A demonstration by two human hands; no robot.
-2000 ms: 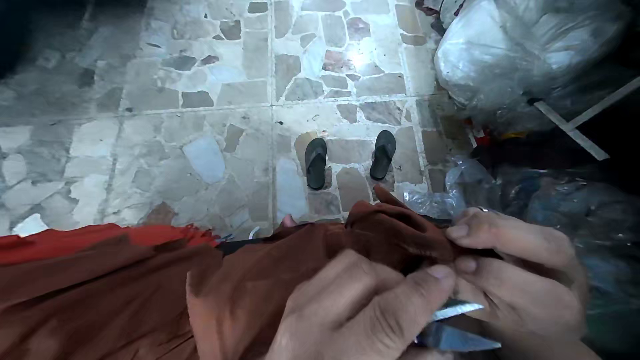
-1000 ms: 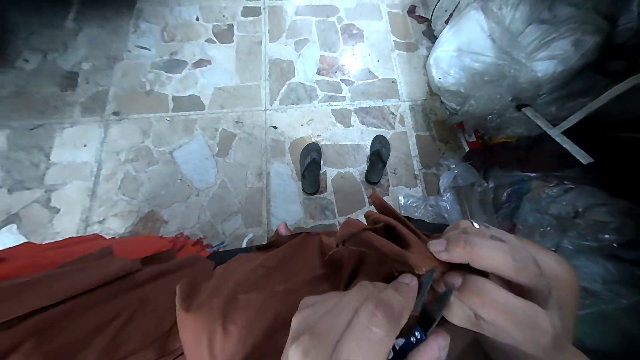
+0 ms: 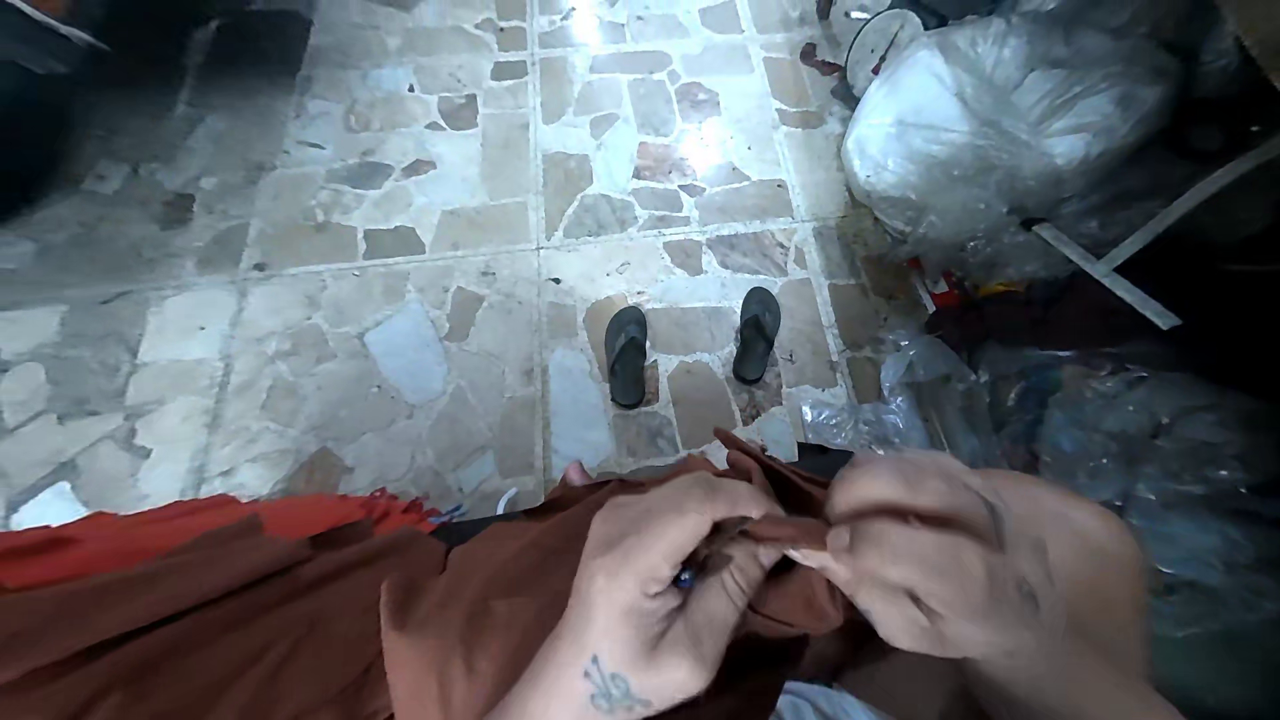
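Brown cloth (image 3: 500, 600) lies in folds across the lap. My left hand (image 3: 670, 590) pinches a rolled edge of it between thumb and fingers. A small blue part of the thread snips (image 3: 683, 578) shows inside that hand; their blades are hidden. Close on the right, my right hand (image 3: 930, 550) grips the same rolled edge, its fingertips nearly touching those of my left hand. A gathered fold of the cloth hangs below the fingers.
Red cloth (image 3: 200, 530) lies at the left. Beyond the lap, a pair of dark flip-flops (image 3: 627, 357) stands on the stone-patterned floor (image 3: 400, 230). Stuffed clear plastic bags (image 3: 1000, 130), a pale bar frame (image 3: 1105, 270) and crumpled plastic (image 3: 1130, 450) are at the right.
The snips' blades showed between my hands earlier and are now hidden in my left hand. That hand has turned and moved up to the cloth edge beside my right fingers.
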